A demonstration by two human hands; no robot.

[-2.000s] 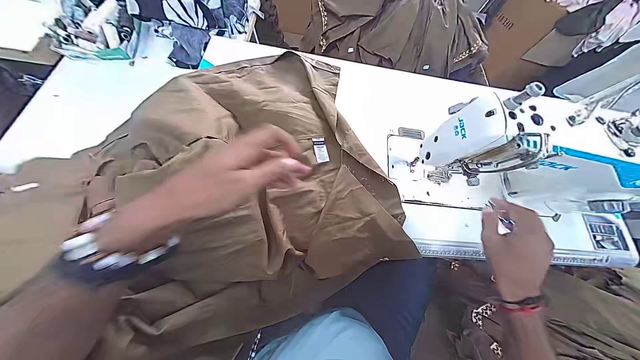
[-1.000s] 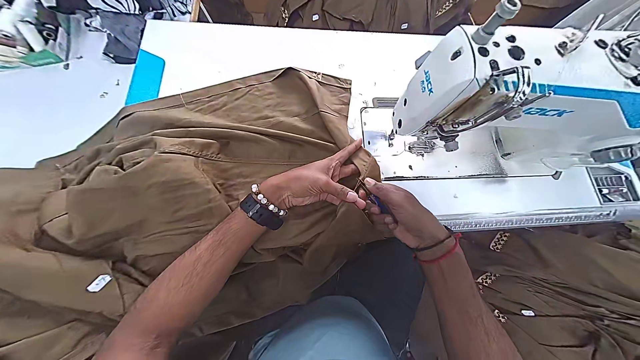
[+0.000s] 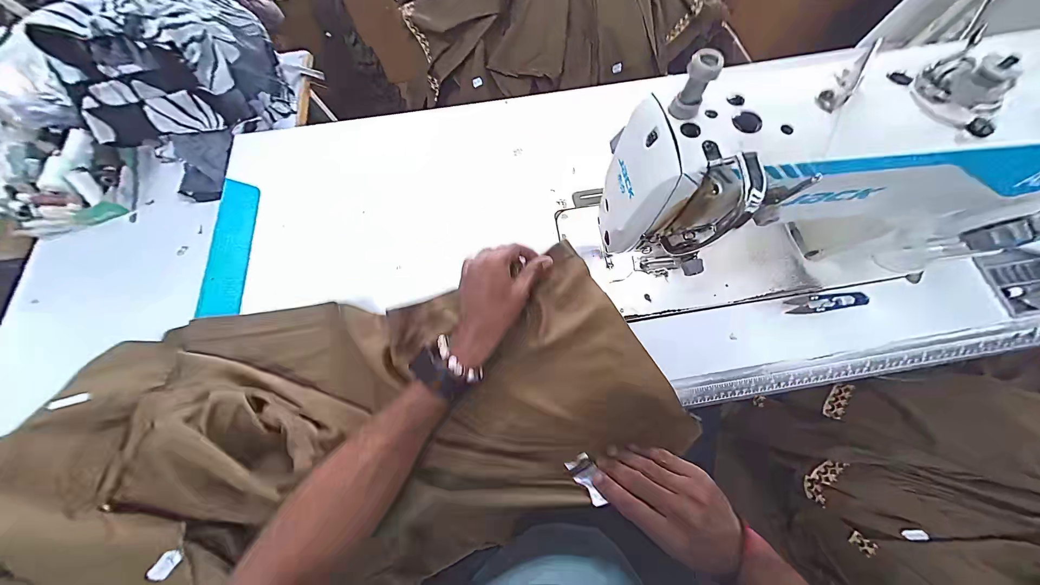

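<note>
A brown fabric garment (image 3: 552,382) lies across the sewing table's near left part and over its front edge. My left hand (image 3: 497,296) pinches its upper edge between thumb and fingers, left of the sewing machine's needle area. Flat on the cloth near the front edge rests my right hand (image 3: 670,504), its fingers beside a small white label (image 3: 587,479) on the garment. Blue-handled thread snips (image 3: 827,303) lie on the table in front of the white Jack sewing machine (image 3: 674,179). Small white tags (image 3: 165,565) show on the cloth at left.
A measuring scale (image 3: 853,357) runs along the table's front edge. More brown garments with patterned trim (image 3: 877,463) lie at lower right, others (image 3: 536,49) beyond the table. Patterned cloth (image 3: 154,73) and thread spools (image 3: 77,166) sit at upper left.
The snips have left my right hand and lie on the table. My hands have moved apart, the right one down toward the front edge. The garment's edge by the machine is rearranged.
</note>
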